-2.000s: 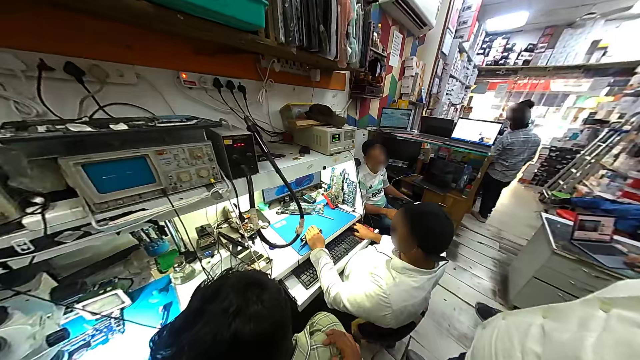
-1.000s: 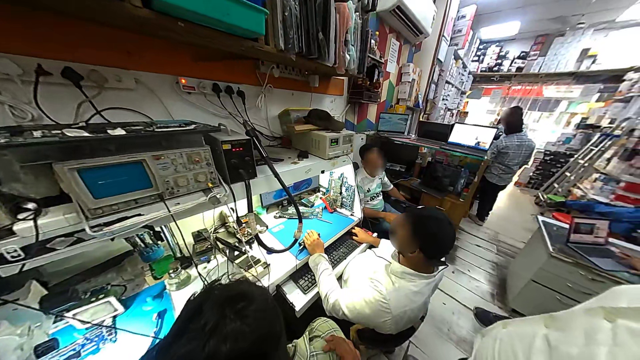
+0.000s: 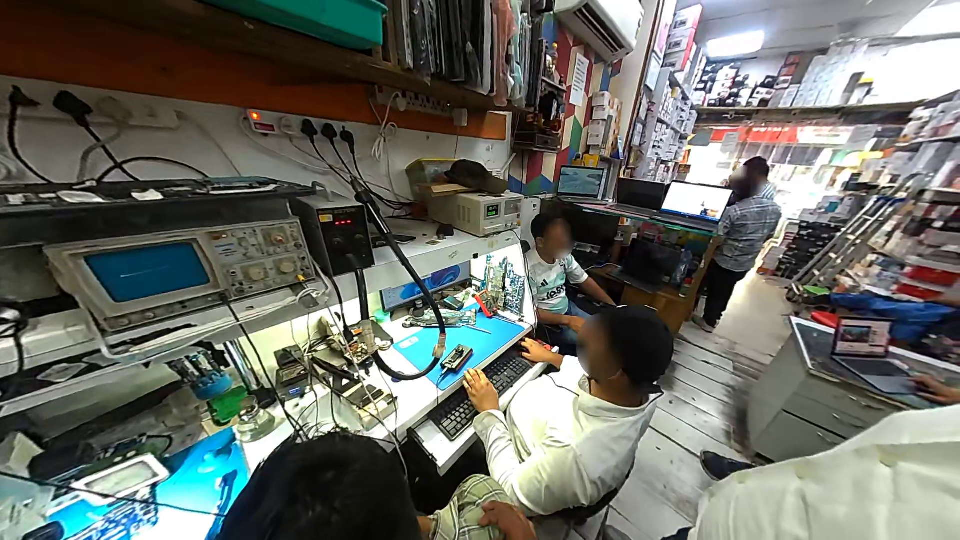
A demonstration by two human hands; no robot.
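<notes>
Neither my left hand nor my right hand is in view. Below me at the bench, a co-worker in a white shirt rests one hand (image 3: 481,390) at the near left part of a black keyboard (image 3: 454,412); the other hand (image 3: 541,351) lies at its far end. Behind the keyboard, a small black device (image 3: 457,358) lies on a blue work mat (image 3: 491,343). Circuit boards (image 3: 439,318) and a red-handled tool (image 3: 484,304) lie farther back. An oscilloscope (image 3: 150,271) stands on the shelf at left, beside a black bench unit (image 3: 336,234) with a red display.
Another person's dark-haired head (image 3: 322,491) fills the bottom centre. A white shirt (image 3: 840,480) covers the lower right. A drawer cabinet (image 3: 817,390) holds a laptop (image 3: 862,337). A black flexible arm (image 3: 401,259) curves over the bench. A person sits farther back; one stands near the shop front.
The co-worker's nearer hand has moved back from the blue mat towards the keyboard, and the small black device now shows plainly. The view has shifted slightly.
</notes>
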